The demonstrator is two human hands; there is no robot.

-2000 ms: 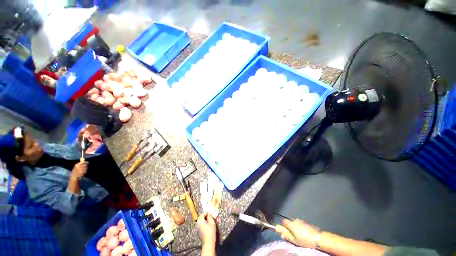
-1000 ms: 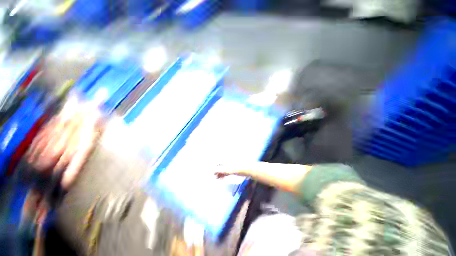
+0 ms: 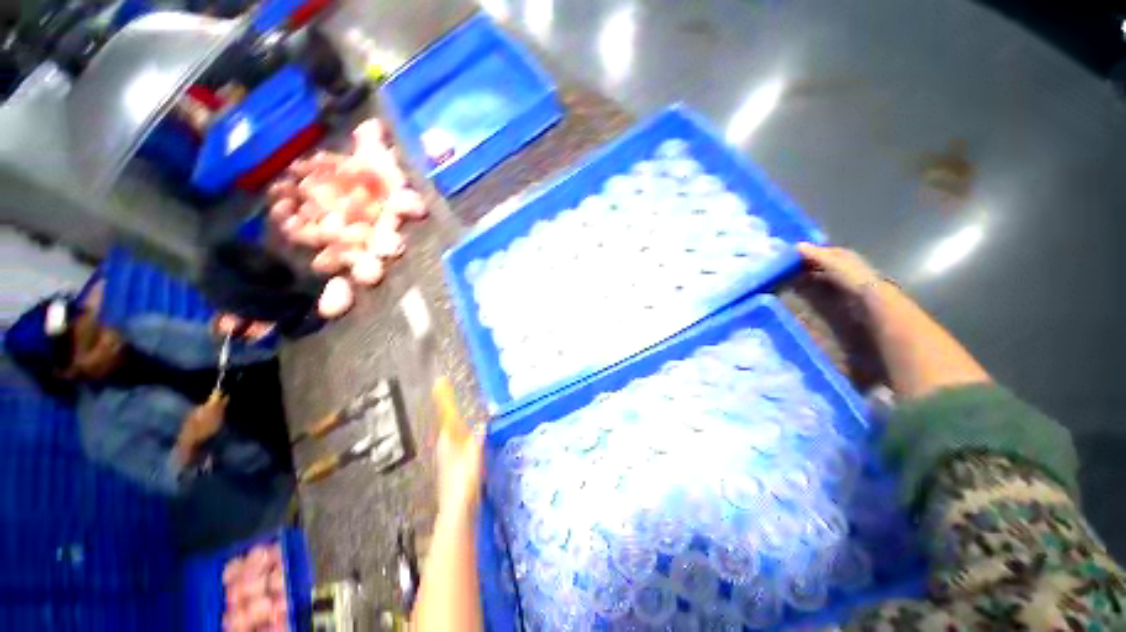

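A blue tray of clear round parts lies across the bench. A nearer blue tray, close against it, holds clear ribbed round parts with a bluish-white glare. My right hand grips the far tray's right corner; its fingertips are partly hidden. My left hand is upright beside the left ends of both trays, near where they meet. It is blurred, and I cannot tell whether it grips a rim.
Two wooden-handled irons lie on a metal rest at the left. Pink rounded shells and a smaller blue tray are farther back. A person sits at the left holding an iron. Pink parts fill a blue tray at the lower left.
The iron has left my right hand, which has moved to the far tray's corner. My left hand has moved beside the trays. The view has shifted, and the fan is out of view.
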